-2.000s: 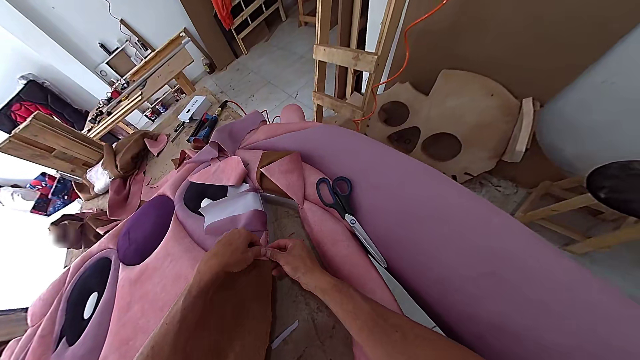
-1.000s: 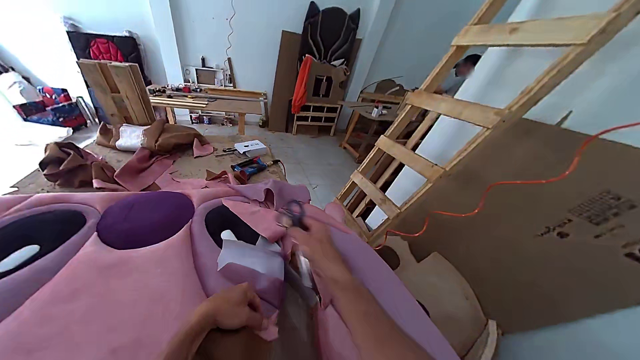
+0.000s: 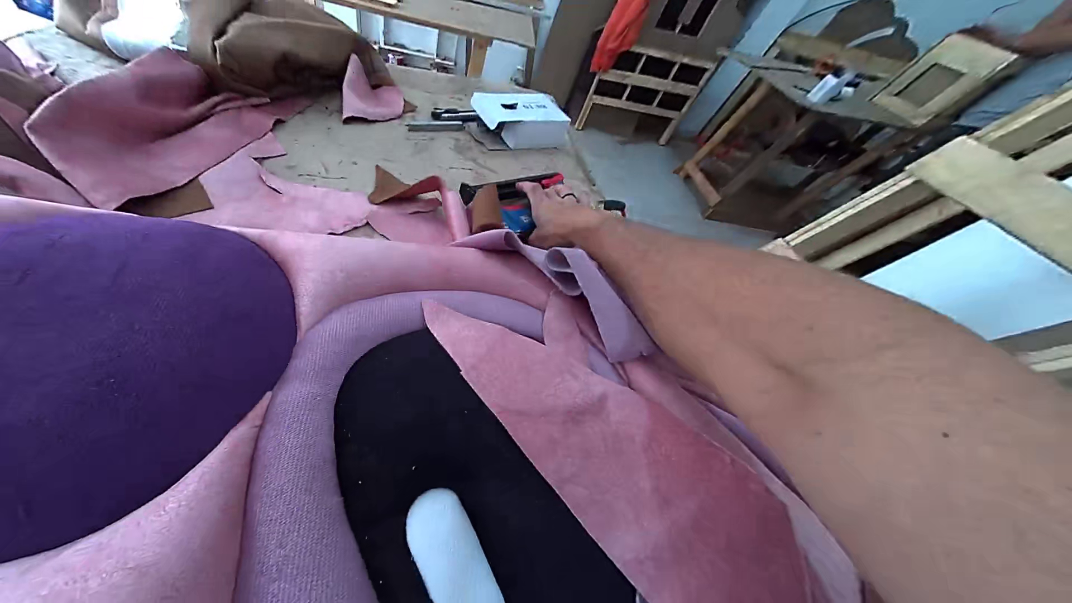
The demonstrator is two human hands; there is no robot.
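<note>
My right hand [image 3: 557,211] reaches out over the far side of the upholstered piece and rests on a dark, red and blue tool [image 3: 517,209], perhaps a staple gun; whether its fingers grip it I cannot tell. My left hand is out of view. The padded piece bears a purple oval [image 3: 134,368], a black eye shape [image 3: 419,435] with a white inset [image 3: 452,544], and a lilac rim [image 3: 293,469]. A loose pink fabric piece [image 3: 620,452] lies across the eye shape. Near my forearm curls a lilac fabric strip [image 3: 607,310].
Pink [image 3: 134,126] and brown fabric [image 3: 285,50] lie heaped on the worktable [image 3: 360,159], near a white box [image 3: 523,117]. A wooden frame [image 3: 988,184] stands at right. Behind it another person's arm [image 3: 1043,38] touches a small wooden panel [image 3: 946,79].
My right hand has moved away from the fabric, where it held scissors, to the tool on the worktable. My left hand has gone out of view. The view has moved closer to the padded piece.
</note>
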